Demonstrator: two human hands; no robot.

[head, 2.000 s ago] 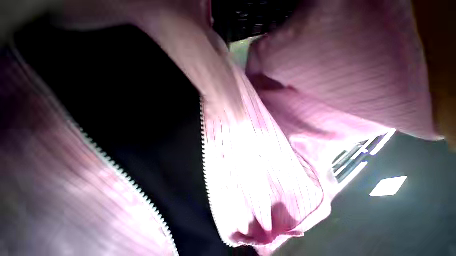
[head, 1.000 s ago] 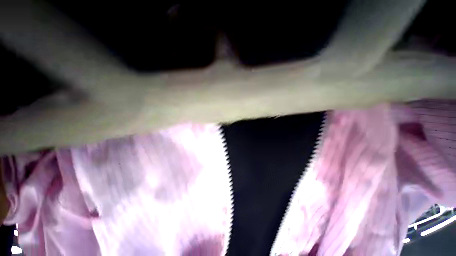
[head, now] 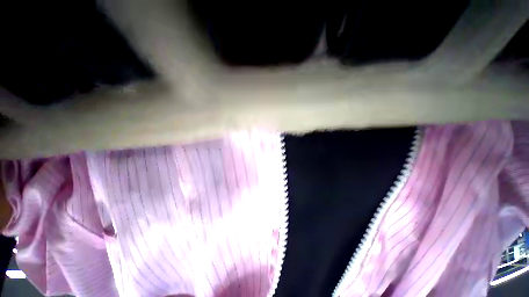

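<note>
A pale, blurred band [head: 336, 101] crosses the whole view close to the lens, with pale strips rising from it; I cannot tell what it is. Below it hangs a pink striped garment [head: 168, 197], open at the front, with white zipper teeth [head: 284, 209] along both edges. Dark cloth [head: 342, 197] shows between the zipper edges. Neither my left hand nor my right hand can be made out. No work piece or tray is visible.
Behind the pale strips the upper part is black. Bright light streaks and a framework [head: 513, 255] show at the lower right edge. A small bright light [head: 15, 274] shows at the lower left edge.
The view has turned from a tilted look at the garment to a more level one. Since one second ago, the dark cloth and zipper edges have shifted right in the picture.
</note>
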